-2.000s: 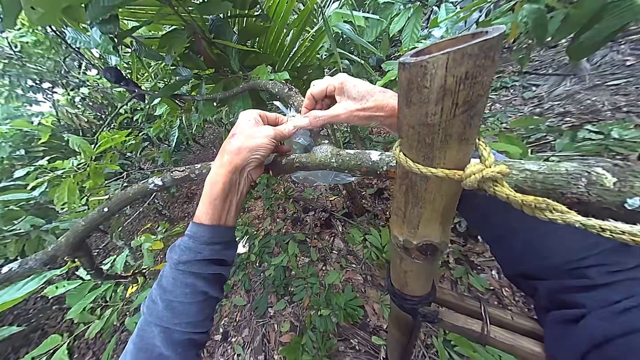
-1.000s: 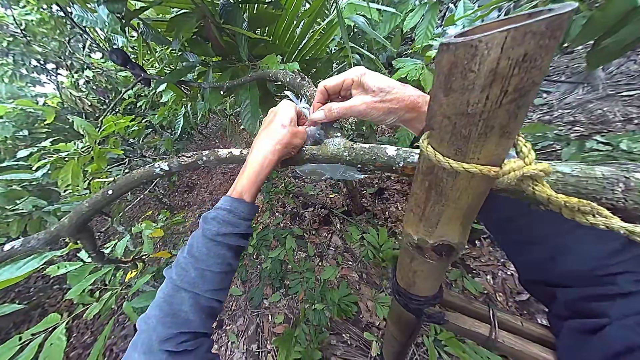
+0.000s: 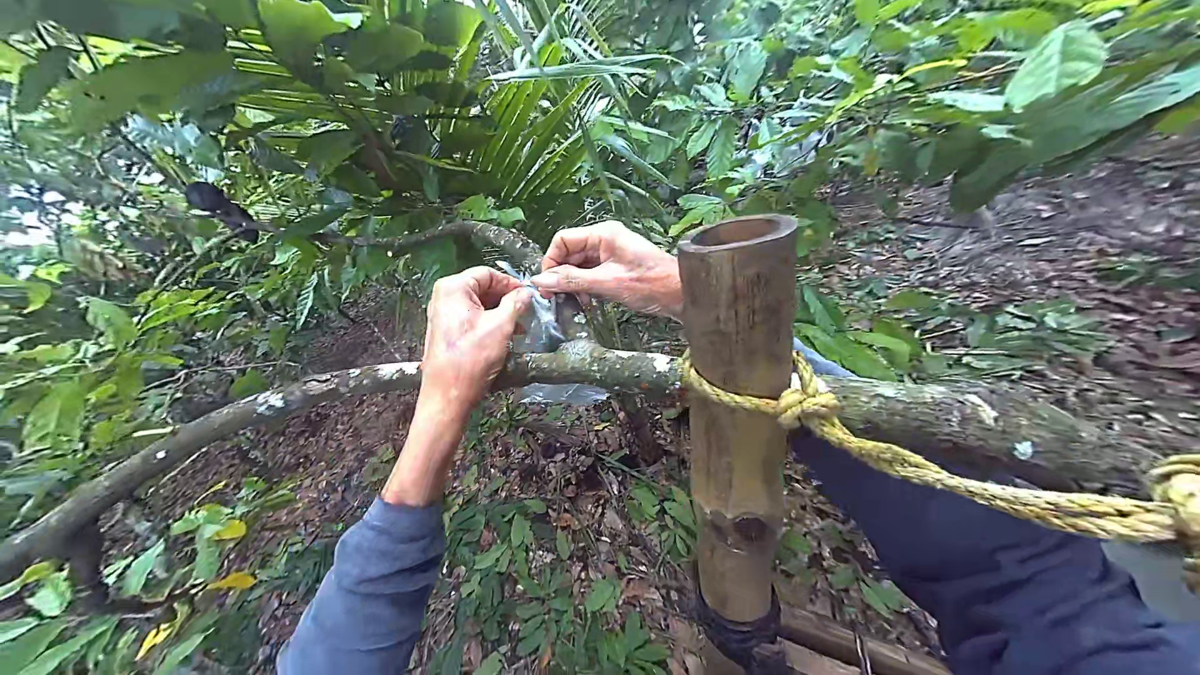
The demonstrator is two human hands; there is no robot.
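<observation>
Clear plastic film (image 3: 542, 323) is bunched up at the upper side of a lichen-spotted branch (image 3: 619, 368), and more of it hangs just below the wood. My left hand (image 3: 472, 328) pinches the film's gathered top between thumb and fingers. From the other side, my right hand (image 3: 614, 269) pinches the same gathered end, its fingertips close to those of the left. Part of my right wrist and forearm is hidden behind an upright bamboo pole (image 3: 738, 319). Whether the film is knotted cannot be told.
Yellow rope (image 3: 900, 469) ties the bamboo pole to the thick limb (image 3: 994, 427) and runs right. Dark binding (image 3: 741, 623) wraps the pole's lower part, beside a bamboo rail (image 3: 853, 647). A smaller curved branch (image 3: 469, 230) lies behind my hands. Leaf litter covers the ground below.
Both hands stay at the film on the branch; their fingers have shifted slightly around its gathered top. The view has tilted and turned to the right.
</observation>
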